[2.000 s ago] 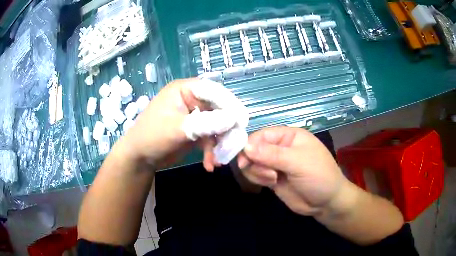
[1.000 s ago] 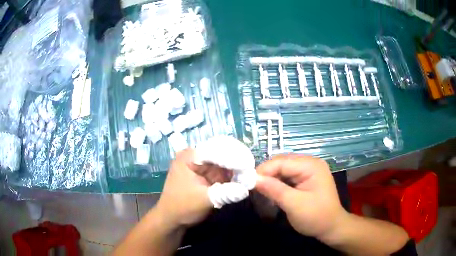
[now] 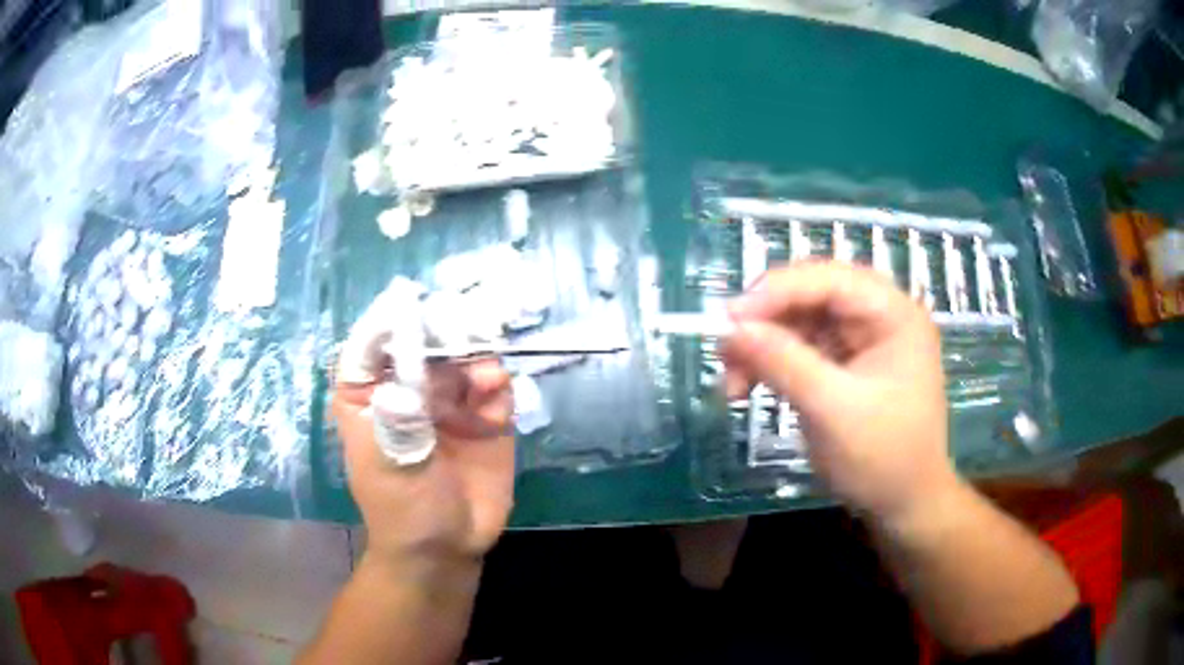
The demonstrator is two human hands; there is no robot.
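Note:
My left hand [image 3: 435,455], with white finger cots [image 3: 404,422] on its thumb and fingers, is over the left tray. Its fingers are closed at one end of a thin dark rod [image 3: 558,351] that points right. The cots hide the grip and anything else in it. My right hand [image 3: 857,390] pinches a slim white piece [image 3: 691,322] between thumb and forefinger, its free end pointing left. The piece and the rod are apart. Loose white housings [image 3: 500,286] lie in the left tray [image 3: 636,448], partly behind my left hand.
A box of small white pieces [image 3: 500,111] stands at the tray's upper end. The assemblies' tray [image 3: 708,487] is partly behind my right hand. Plastic bags [image 3: 169,377] lie far left, an orange fixture [image 3: 1143,266] far right. Red stools [image 3: 104,617] stand below the bench.
My hands were together at the cotted fingers and are now apart, left hand over the left tray, right hand by the assemblies' tray. The rod and white piece now show. The view has shifted.

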